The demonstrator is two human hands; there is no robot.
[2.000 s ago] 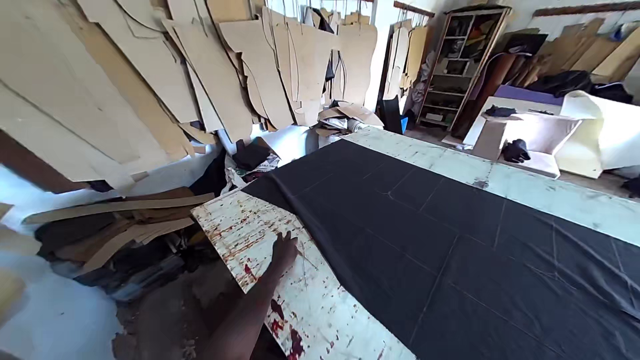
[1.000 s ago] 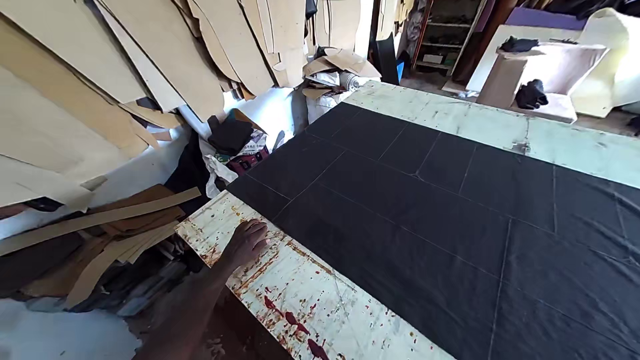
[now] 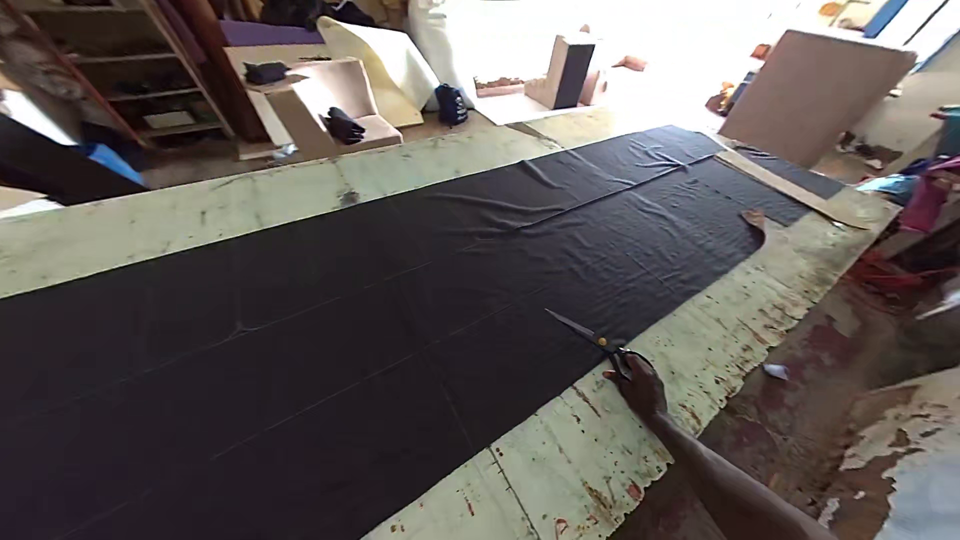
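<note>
Dark fabric (image 3: 300, 315) marked with thin pale lines is spread along a worn, pale green table (image 3: 172, 217). Wrinkles run through its far right part. My right hand (image 3: 639, 384) grips the handles of a pair of scissors (image 3: 602, 341) at the fabric's near edge, with the blades lying over the cloth and pointing up and left. A long, flat strip (image 3: 787, 186), seemingly wood, lies across the fabric's far right end. Near it, a small corner of the cloth (image 3: 754, 219) is turned up, showing brown. My left hand is out of view.
Beyond the table stand an unfinished seat frame (image 3: 337, 101) with black items on it, a dark bag (image 3: 451, 105) and an open shelf unit (image 3: 150, 82). A large brown panel (image 3: 814, 97) leans at the back right. Cloths (image 3: 926, 199) are heaped at the far right.
The view has swung far to the right along the table. The hand that rested on the table's stained left end is out of view; my right hand with the scissors has come into view.
</note>
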